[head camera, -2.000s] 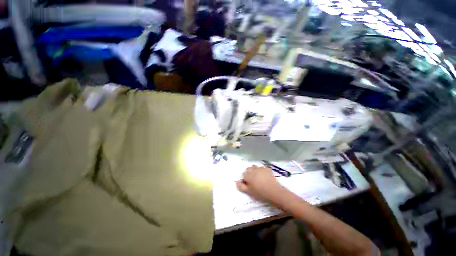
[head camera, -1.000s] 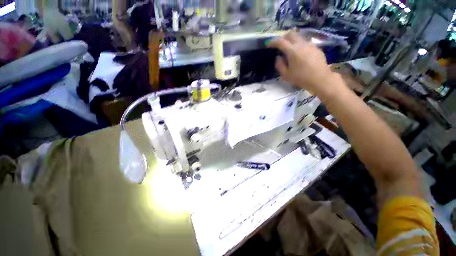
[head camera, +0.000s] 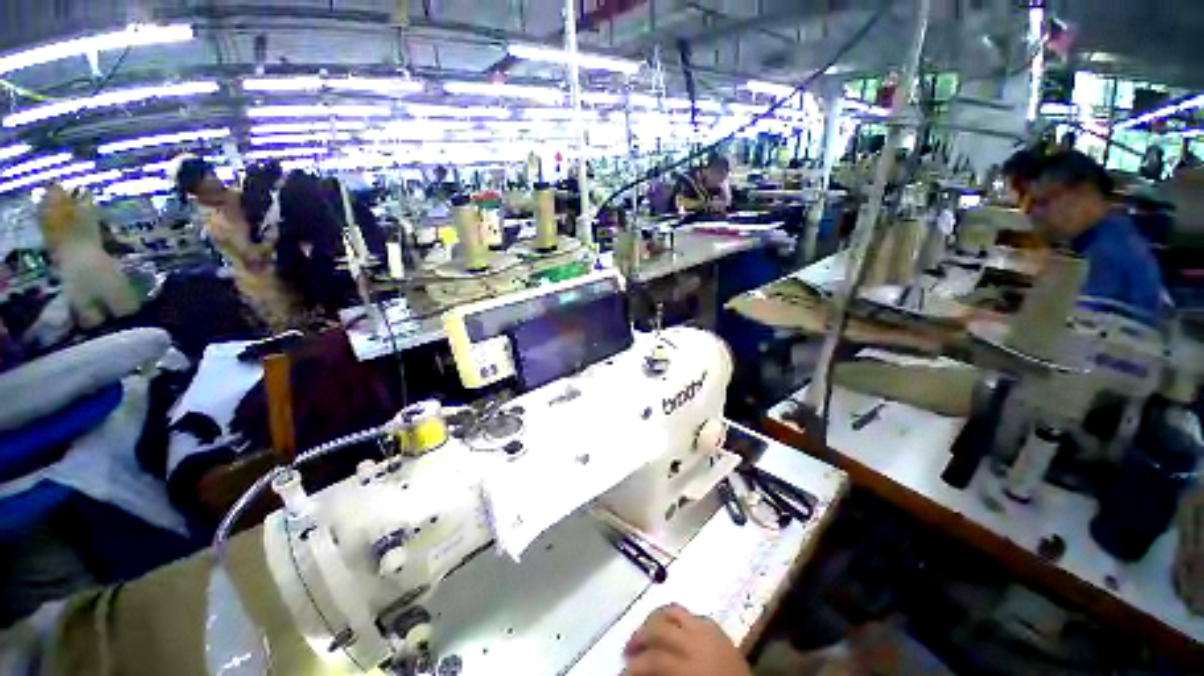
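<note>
The white sewing machine (head camera: 528, 462), marked "brother", stands on the white table in front of me. Khaki cloth (head camera: 139, 614) lies left of and behind the machine head, cut off by the bottom edge. My right hand (head camera: 684, 647) is at the bottom edge over the table's front part, fingers curled and partly cut off; I cannot tell if it holds anything. Dark snips (head camera: 639, 552) lie on the bed behind my hand. Dark-handled scissors (head camera: 772, 495) lie at the bed's right end. My left hand is not in view. The needle area is cut off.
A control panel with a dark screen (head camera: 570, 333) stands behind the machine. A lamp neck (head camera: 251, 495) bends down at its left. Thread cones (head camera: 544, 218) stand farther back. Another table (head camera: 911, 449) and a person in blue (head camera: 1116, 258) are at the right.
My right hand has come down from the control panel to the table's front. The view has tilted up and right, showing more of the room and less cloth.
</note>
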